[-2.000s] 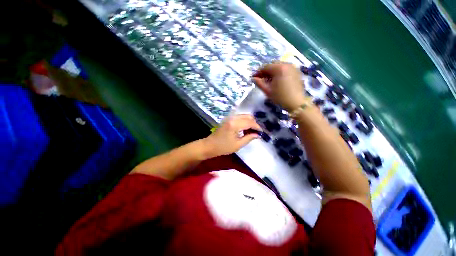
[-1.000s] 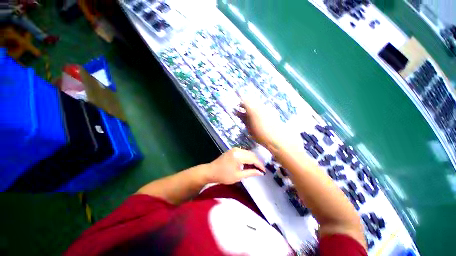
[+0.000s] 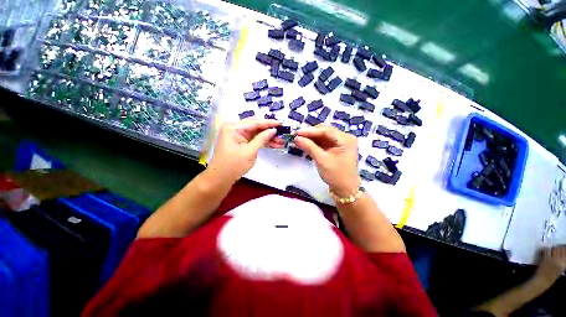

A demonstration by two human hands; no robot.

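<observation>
My left hand (image 3: 241, 143) pinches a small black housing (image 3: 283, 130) between thumb and fingers, at the near edge of the white surface. My right hand (image 3: 329, 151) meets it from the right and pinches a tiny circuit board (image 3: 290, 141) against or just beside the housing; the fingertips hide the exact contact. Part-assembled black units (image 3: 308, 111) lie in clusters and rows on the white surface beyond both hands. The clear compartment tray (image 3: 138, 59), full of green and silver boards, lies to the left.
A blue bin (image 3: 456, 167) with black parts stands at the right. A dark heap (image 3: 452, 226) lies at the table edge near it. Yellow tape (image 3: 406, 207) marks the surface. A green conveyor (image 3: 428, 52) runs behind. Another person's hand (image 3: 549, 260) is at lower right. Blue crates (image 3: 105, 213) stand lower left.
The view has turned to the right. My right hand has come back from over the board tray to my left hand, and both now meet at the small black housing.
</observation>
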